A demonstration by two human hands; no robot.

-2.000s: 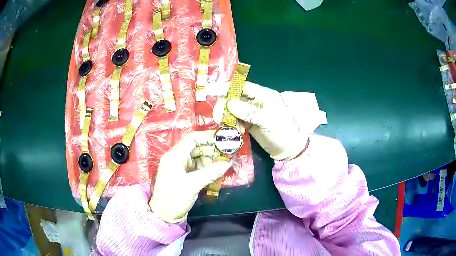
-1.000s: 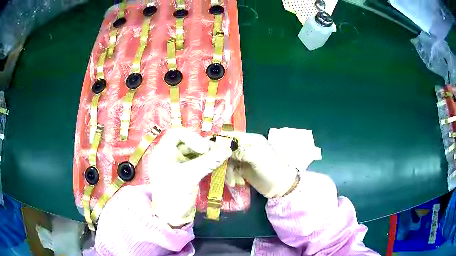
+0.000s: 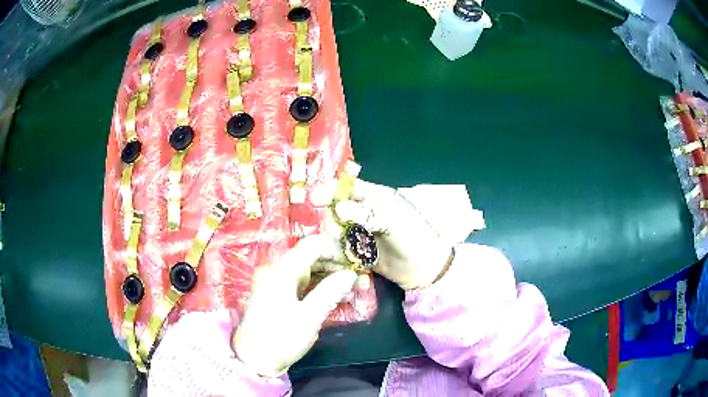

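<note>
A gold wristwatch [image 3: 362,246] is held between my gloved hands over the right edge of the red tray [image 3: 341,116]. Its dark dial with pinkish marks faces up, tilted. My right hand [image 3: 396,233] grips the upper band, whose end sticks up above the fingers. My left hand [image 3: 291,298] has thumb and fingers at the lower side of the watch head; the lower band is mostly hidden. Several watches [image 3: 241,126] lie in rows on the film-covered tray, plain black sides up. Two front watches [image 3: 183,277] sit at the left, their band ends meeting at the tray's front corner.
A white folded cloth [image 3: 446,208] lies beyond my right hand on the green bench [image 3: 543,155]. A white bottle with a metal top [image 3: 459,31] stands at the back, by a pale dotted sheet. Clear plastic [image 3: 660,54] and another red tray [image 3: 691,132] are at the right edge.
The watch has turned from its shiny back, through edge-on, to its dial facing up. Both hands still hold it. The view has shifted, and the bottle has come into view since the earliest frame.
</note>
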